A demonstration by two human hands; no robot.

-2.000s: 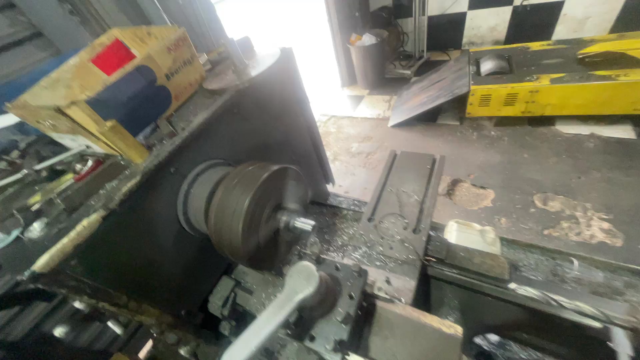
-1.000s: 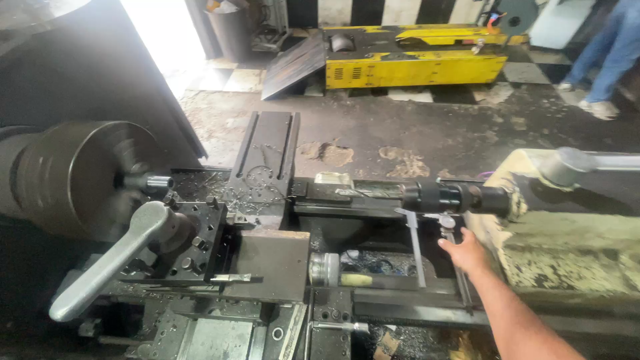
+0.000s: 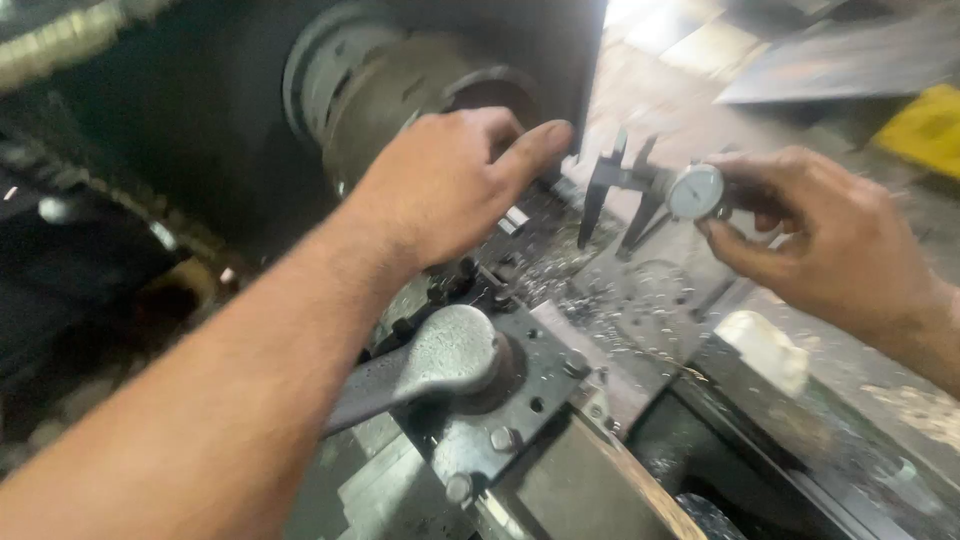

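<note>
My left hand [image 3: 457, 176] reaches over the lathe chuck [image 3: 405, 90], its thumb pointing right and its fingers partly hidden; whether it touches the chuck I cannot tell. Below that hand a short shiny metal piece [image 3: 514, 220] shows. On the right, my right hand [image 3: 817, 217] grips a dial caliper [image 3: 626, 180] by its dial end. The caliper's jaws are apart with nothing between them and point toward the chuck. Under my left forearm sits the tool post [image 3: 517, 390] with its clamping lever [image 3: 450, 352].
Metal chips lie over the carriage [image 3: 637, 292] and around the tool post. A pale block [image 3: 761, 349] rests by the lathe bed at the right. The dark headstock [image 3: 225, 150] stands behind the chuck. Part of a yellow machine [image 3: 926, 127] shows at the upper right.
My right hand has lifted the caliper from near the tailstock and brought it toward the chuck. My left hand has come into view. The view has swung left and closer.
</note>
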